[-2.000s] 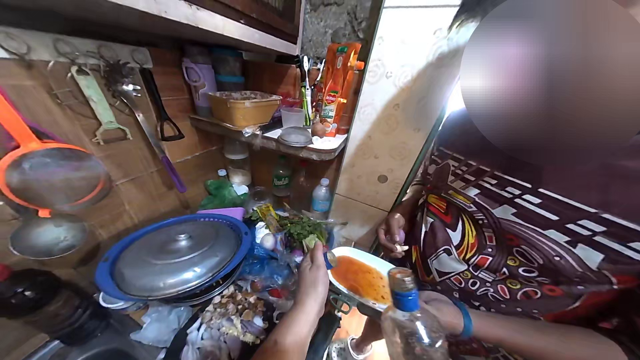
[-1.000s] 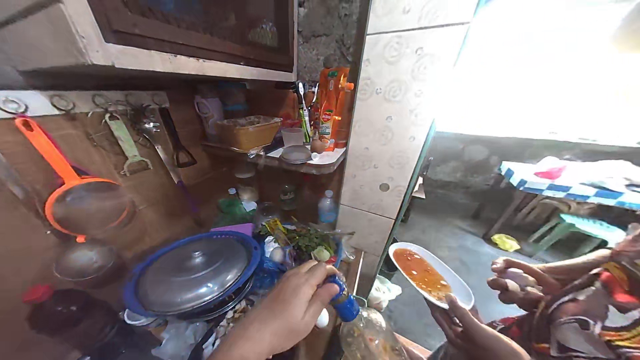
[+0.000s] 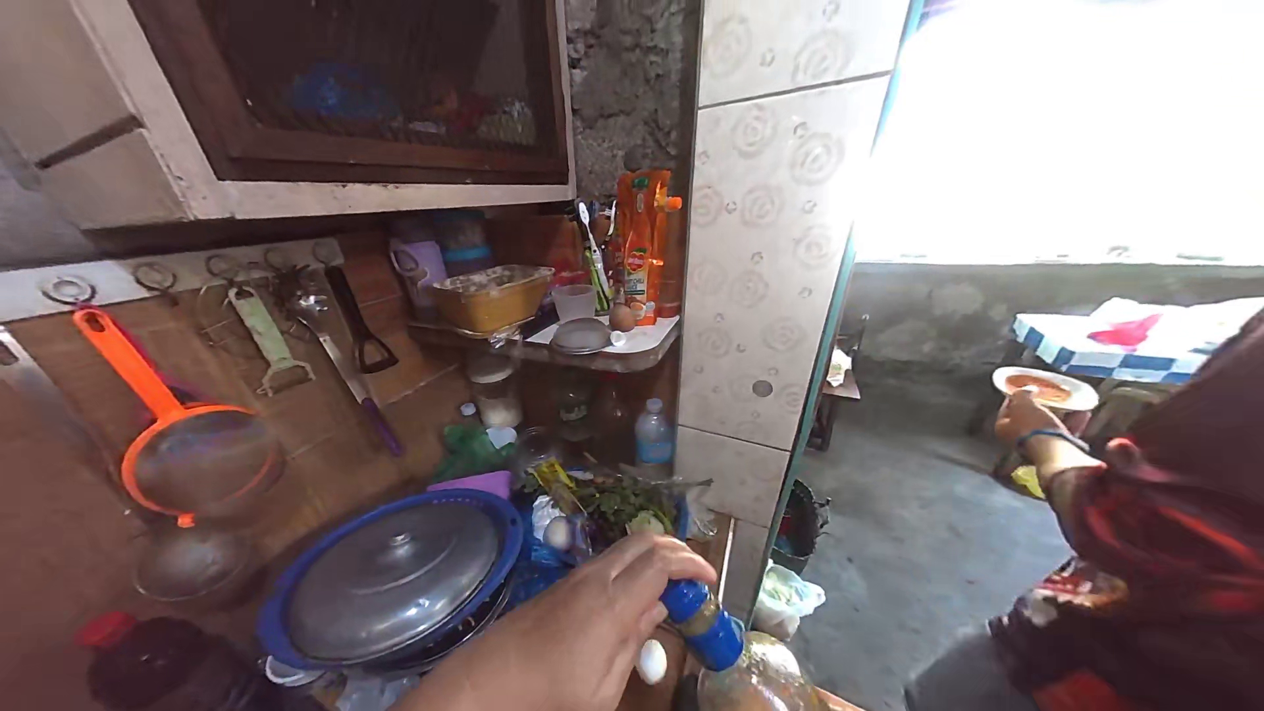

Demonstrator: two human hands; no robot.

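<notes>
My left hand [image 3: 617,602] reaches in from the bottom centre, its fingers closed on the blue cap [image 3: 688,597] of a clear bottle [image 3: 755,671]. The bottle's neck, partly blue, tilts toward the lower right, and its lower part is cut off by the frame edge. My right hand is out of view. Beside my left hand are leafy greens [image 3: 627,499], a white egg-like thing [image 3: 558,533] and a white oval thing [image 3: 652,662]. To its left, a metal lid [image 3: 395,583] covers a blue-rimmed basin [image 3: 286,578].
An orange strainer [image 3: 133,365] and other utensils hang on the left wall. A corner shelf [image 3: 632,357] holds a yellow tub [image 3: 494,299] and an orange pouch [image 3: 642,247]. A dark-capped plastic bottle [image 3: 654,434] stands below. At right, a person [image 3: 1165,533] holds a white plate [image 3: 1045,387] of orange-red food.
The other person has moved away to the right with the plate, which was close to the bottle before. My left hand, apart from the bottle two seconds ago, is now on its cap.
</notes>
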